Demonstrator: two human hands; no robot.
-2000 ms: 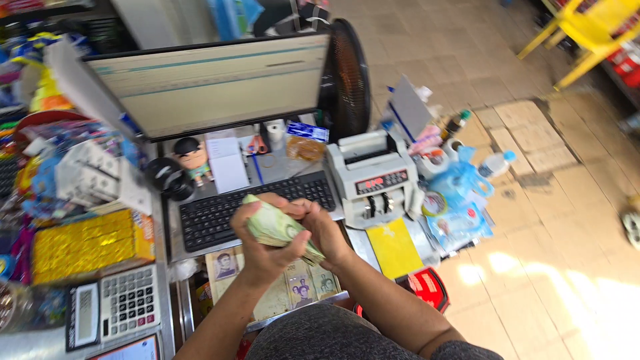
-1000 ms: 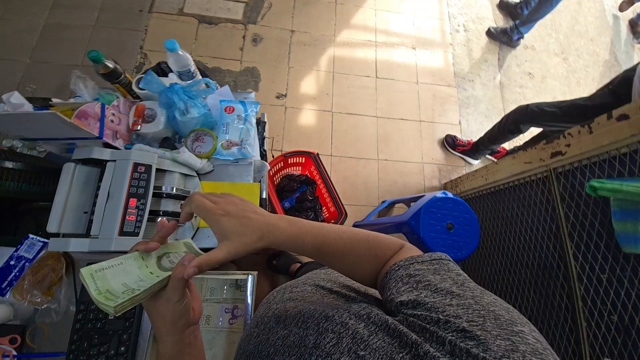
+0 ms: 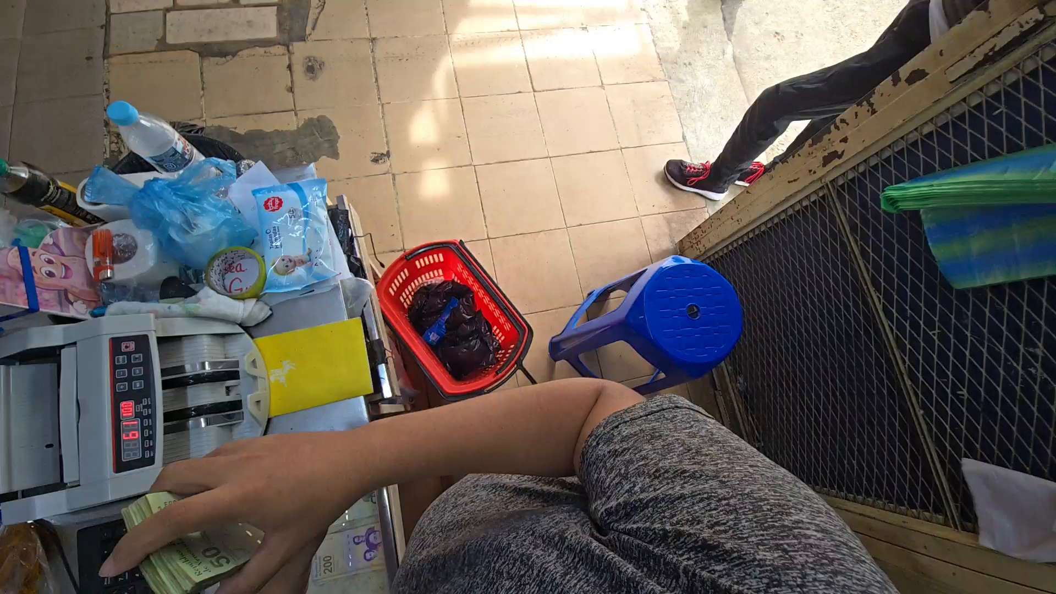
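Note:
At the lower left, my right hand (image 3: 272,487) is closed around a thick stack of green banknotes (image 3: 194,544), its fingers spread over the top of the notes. The stack is above a black keyboard (image 3: 97,544), just below the banknote counting machine (image 3: 91,412), whose red digits are lit. More banknotes (image 3: 351,549) lie flat to the right of my wrist, near the counter's edge. My left hand cannot be made out in this view.
On the counter are a yellow booklet (image 3: 318,367), a wet-wipes pack (image 3: 293,235), a roll of tape (image 3: 236,272), a blue plastic bag (image 3: 190,210) and a water bottle (image 3: 153,136). A red basket (image 3: 516,330) and blue stool (image 3: 693,313) stand on the floor. A person's leg (image 3: 775,115) is beyond the mesh-sided barrier (image 3: 825,330).
My right hand has moved down onto the banknote stack. My left hand, which held the stack a second ago, is no longer visible. The view has swung to the right since two seconds ago.

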